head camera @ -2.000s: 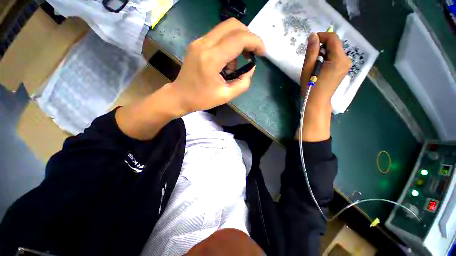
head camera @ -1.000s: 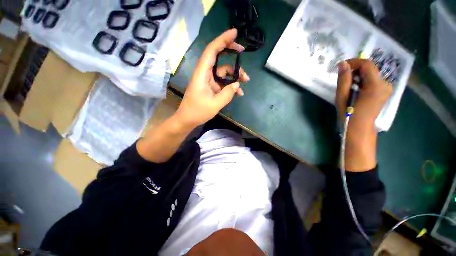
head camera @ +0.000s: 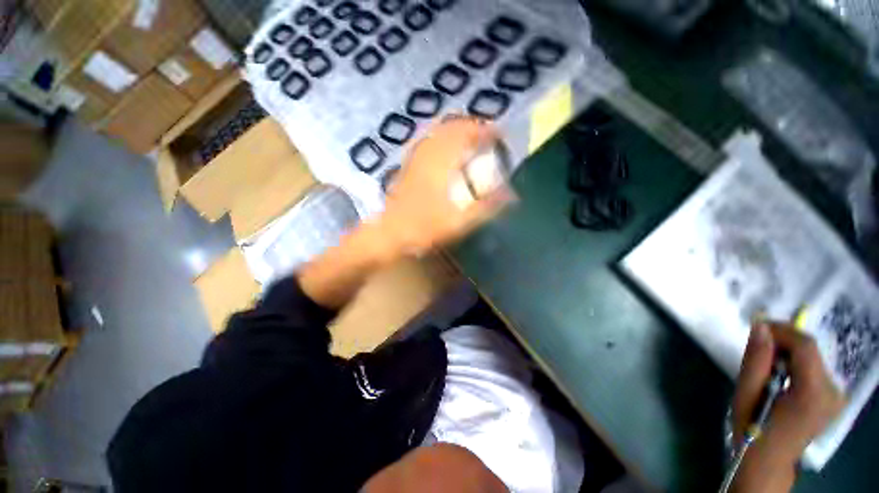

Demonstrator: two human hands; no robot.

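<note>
My left hand (head camera: 445, 188) is blurred, over the near right edge of the blister tray (head camera: 332, 120); its thumb and fingers curl around a pale gap, and blur hides whether a frame is between them. Rows of black watch case frames (head camera: 424, 103) lie on the tray. My right hand (head camera: 792, 385) holds the vacuum pen (head camera: 768, 400), yellow tip holder up, over the white parts tray (head camera: 675, 262). Small grey parts (head camera: 747, 260) are scattered at its left, and dark parts (head camera: 853, 337) lie at its right. The pen's tip is not clear.
A pile of loose black frames (head camera: 598, 178) lies on the green mat (head camera: 540, 274) between the two trays. A yellow paper (head camera: 550, 117) is at the blister tray's right edge. Open cartons (head camera: 236, 178) stand beside the bench, left. Clear plastic (head camera: 800, 106) lies behind the parts tray.
The view has swung left, showing more of the blister tray and cartons. My left hand has moved from in front of the loose frames to the blister tray. My right hand stays at the parts tray.
</note>
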